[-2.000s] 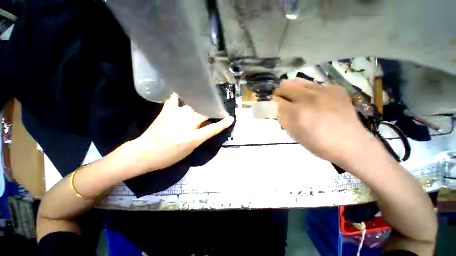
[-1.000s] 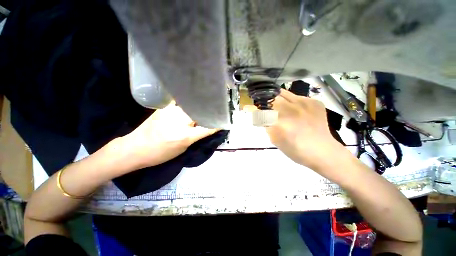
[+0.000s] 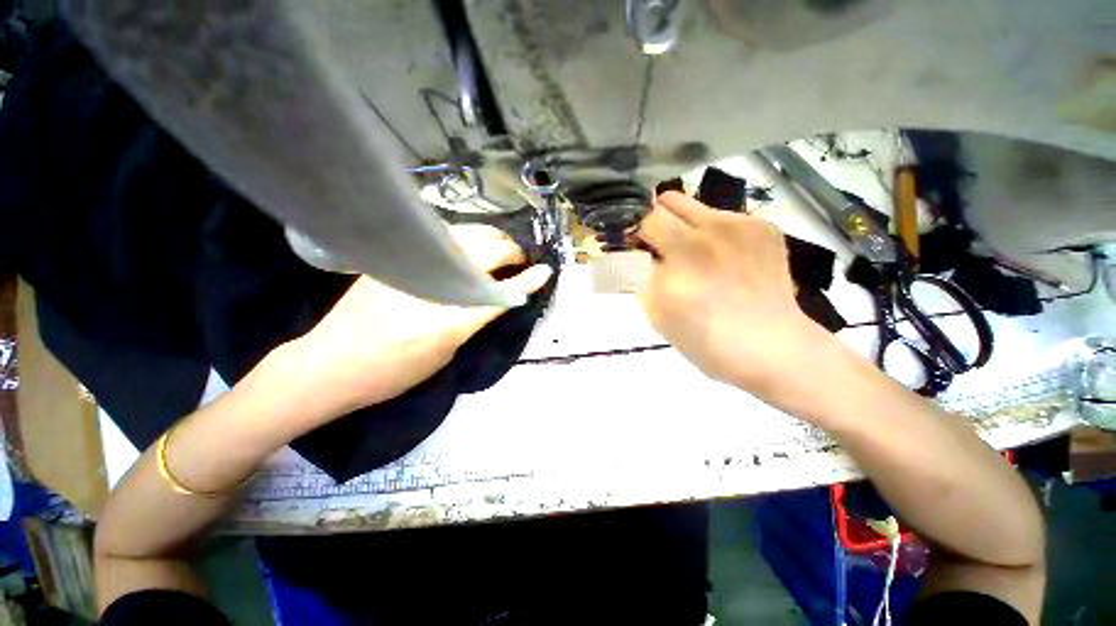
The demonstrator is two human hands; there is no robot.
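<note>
The black garment [image 3: 159,257] lies left of the needle, its edge under the foot area. My left hand [image 3: 404,324] presses on the garment, thumb and finger pinching its edge just left of the presser foot [image 3: 551,226]. Part of the hand is hidden behind the pale machine head [image 3: 331,159]. My right hand [image 3: 722,287] is right of the foot, beside a knurled metal knob [image 3: 622,272], fingers curled; its fingertips are partly hidden behind the machine parts, so what they hold cannot be told.
Fabric shears [image 3: 918,320] with black handles lie on the white table [image 3: 612,428] at the right, beside a wooden-handled tool [image 3: 906,210] and black fabric pieces [image 3: 722,188]. A red basket [image 3: 860,532] and blue bin [image 3: 789,550] stand below right. The machine head overhangs the top.
The view has shifted, so the machine head sits further left. My left fingers and the garment edge show closer to the presser foot. My right hand stays beside the knob.
</note>
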